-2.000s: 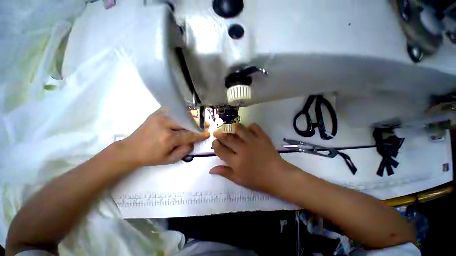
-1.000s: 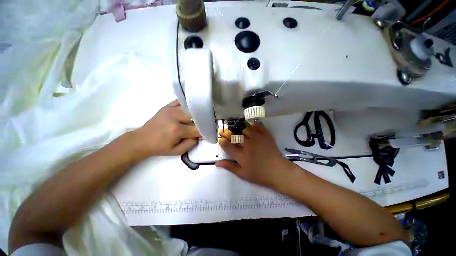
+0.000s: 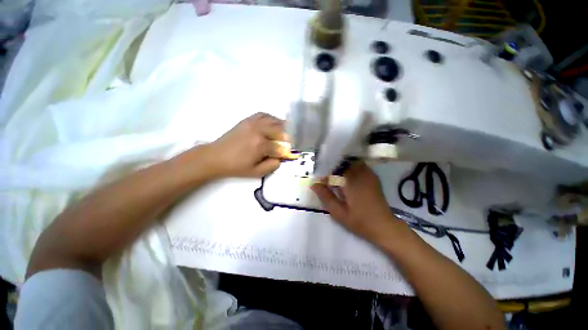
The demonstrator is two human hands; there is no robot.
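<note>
The white fabric piece (image 3: 129, 122) is heaped at the left and hangs over the front edge toward my lap. The white sewing machine head (image 3: 445, 97) stands ahead, with its lit needle area partly hidden. My left hand (image 3: 251, 147) is left of the needle area, fingers bent together at the fabric's edge; a grip is likely hidden by the blur. My right hand (image 3: 358, 200) is just right of the needle plate (image 3: 290, 190), thumb and fingers near the presser foot, partly behind the machine head. What its fingertips touch is unclear.
Black shears (image 3: 424, 188) lie right of my right hand. Slim thread snips (image 3: 422, 224) lie nearer me, partly behind my right forearm. A black strips bundle (image 3: 503, 238) is at the table's right end. A printed ruler (image 3: 219, 252) runs along the front edge.
The view has shifted, so the machine and table sit further right. My left hand has moved slightly back from the needle plate's front. My right hand's thumb is now closer to the needle area.
</note>
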